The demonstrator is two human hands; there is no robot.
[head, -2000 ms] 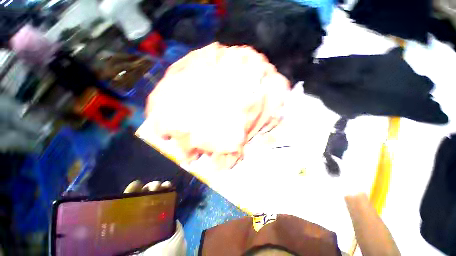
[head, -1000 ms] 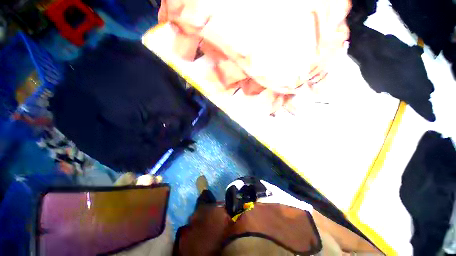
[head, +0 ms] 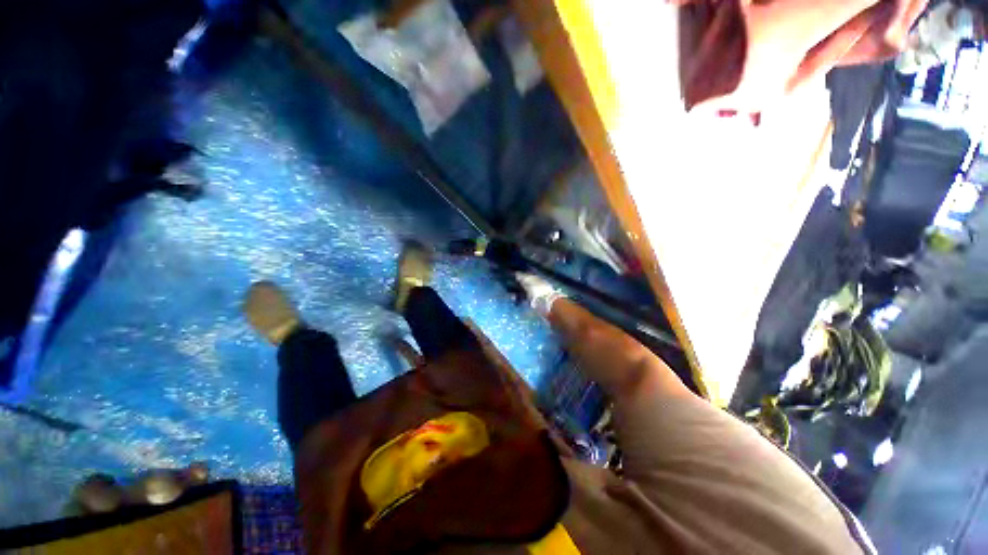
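Note:
The smartphone (head: 135,529) is at the bottom left corner, dark-edged with an orange-yellow screen, cut off by the frame's edge. My left hand (head: 146,490) holds it; only its fingertips show, over the phone's top edge. My right hand (head: 536,293), in a white glove, is low beside the white table (head: 704,217), over the floor near a dark bar. It is small and blurred, and its fingers cannot be made out. Salmon pink garments (head: 802,49) lie on the table at the top right.
Blue floor (head: 206,325) surrounds my feet (head: 271,311). A large dark heap (head: 87,141) is at the upper left. Yellow-orange tape (head: 623,184) edges the table. Paper sheets (head: 428,65) show beside it at the top. Green and dark cloth (head: 850,352) lies beyond the table at right.
The view has swung down to the floor and my feet. The pink garments and table have shifted to the upper right. The phone is lower and more cut off. My gloved right hand has come into view.

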